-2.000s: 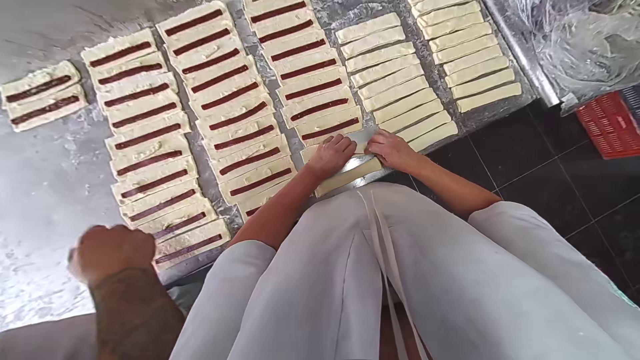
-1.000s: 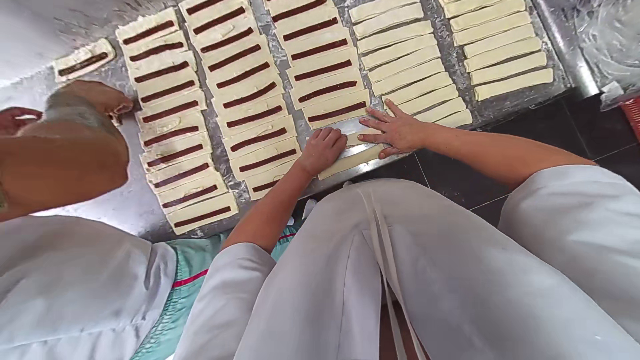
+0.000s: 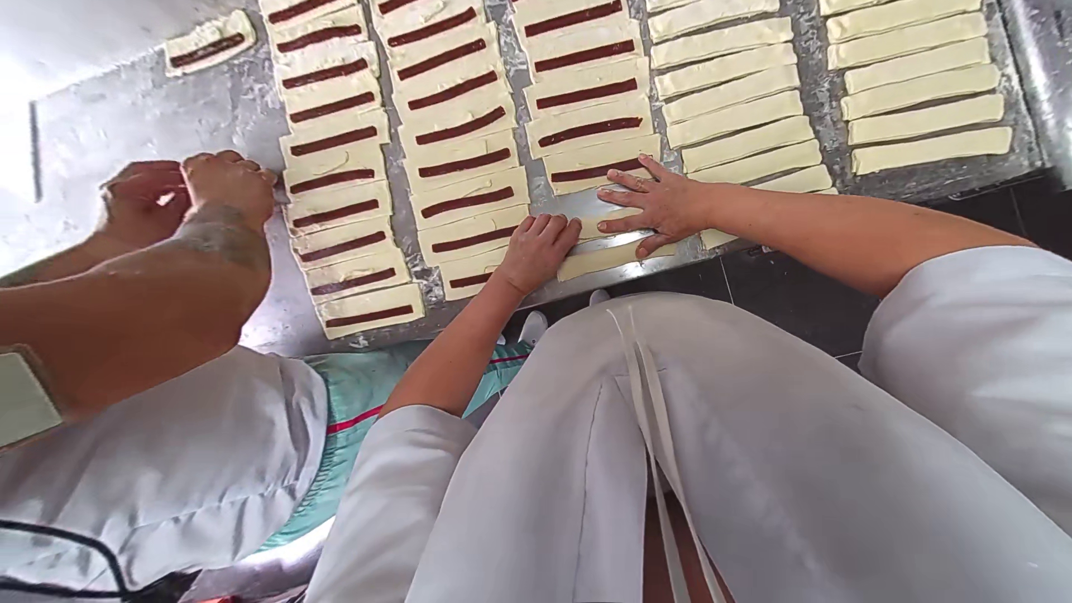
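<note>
My left hand (image 3: 540, 251) has its fingers bent over the left end of a flat metal strip (image 3: 610, 240) near the table's front edge; whether it grips the strip is unclear. My right hand (image 3: 657, 205) lies with fingers spread over the strip's right part and the dough. A plain dough strip (image 3: 607, 264) shows below the metal. Just above my hands, a dough piece bears a dark red filling bar (image 3: 595, 171). More filled pieces (image 3: 465, 161) lie in columns to the left, and plain dough strips (image 3: 737, 126) lie in columns to the right.
A co-worker's hands (image 3: 226, 184) and forearms reach over the metal table (image 3: 75, 126) at left, beside the first dough column. One separate filled piece (image 3: 208, 46) lies at the upper left. The table's front edge runs below my hands, above a dark tiled floor (image 3: 779, 293).
My right hand has spread its fingers since the earliest frame. The co-worker's hands have come together beside the left column. At the upper left, one filled piece shows where two lay before.
</note>
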